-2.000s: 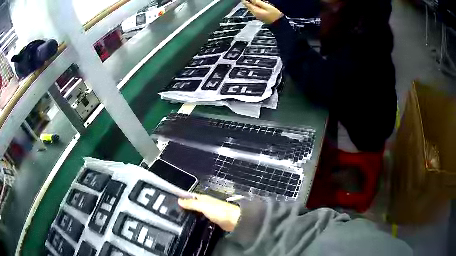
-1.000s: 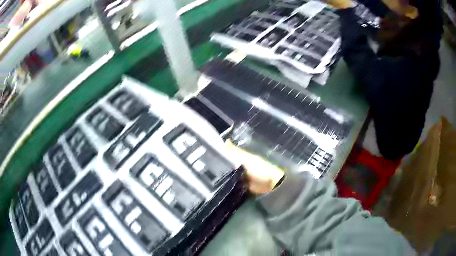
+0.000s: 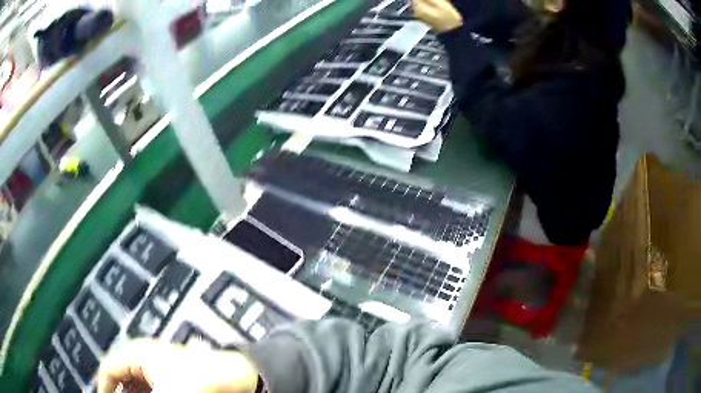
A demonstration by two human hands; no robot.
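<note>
A whitish tray [image 3: 311, 301] at the lower left holds rows of black phone housings [image 3: 238, 303] with pale cut-outs, some turned crosswise. My right hand [image 3: 181, 368] is over the near part of the tray at the bottom edge. It is overexposed and partly cut off, with its fingers bent down. Whether it pinches anything cannot be told. It hides the housings under it. My left hand is not in view.
A dark smartphone-like slab [image 3: 264, 246] lies beside the tray. Glossy black gridded sticker sheets [image 3: 384, 222] lie right of it. Another tray stack [image 3: 353, 127] is behind, next to a seated person. A white post [image 3: 192, 130] rises by the sheets. A red stool and cardboard box stand right.
My right hand has left the tray's right edge and moved left and down over the housings. The view swung and came back. The other person's hand is still raised.
</note>
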